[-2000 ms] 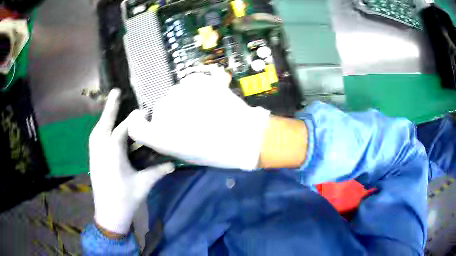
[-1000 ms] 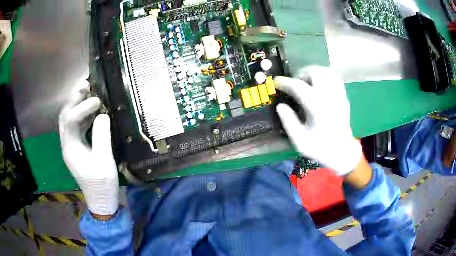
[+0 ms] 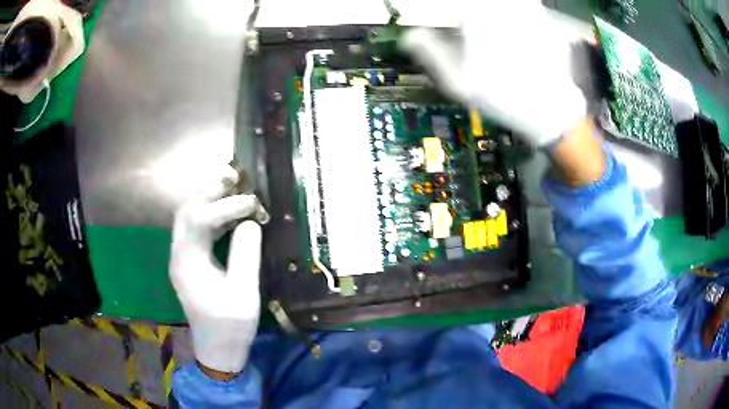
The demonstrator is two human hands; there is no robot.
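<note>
A black clamp frame (image 3: 276, 160) lies on the bench in front of me with a green circuit board (image 3: 406, 172) in it, parts side up. The board carries a long white ribbed heatsink (image 3: 349, 180) and yellow blocks; a white wire loop (image 3: 312, 160) runs beside the heatsink. My gloved left hand (image 3: 217, 272) is at the frame's left edge, thumb and fingertips around a small clamp (image 3: 260, 209). A clamp (image 3: 284, 316) at the lower left corner points outward. My gloved right hand (image 3: 511, 72) is blurred over the upper right of the frame, fingers toward a clamp at the top edge.
A green board (image 3: 639, 96) lies solder side up at the right, beside a narrow black box (image 3: 702, 176). A red sheet (image 3: 547, 347) shows below the bench. A cream piece with a dark round opening (image 3: 68, 40) and a black bin (image 3: 48, 232) are at left. A person's blue sleeve (image 3: 699, 311) shows far right.
My right hand has moved from the frame's right edge up to its top. The lower right side clamp no longer lies across the board. The frame appears farther right and straighter in view.
</note>
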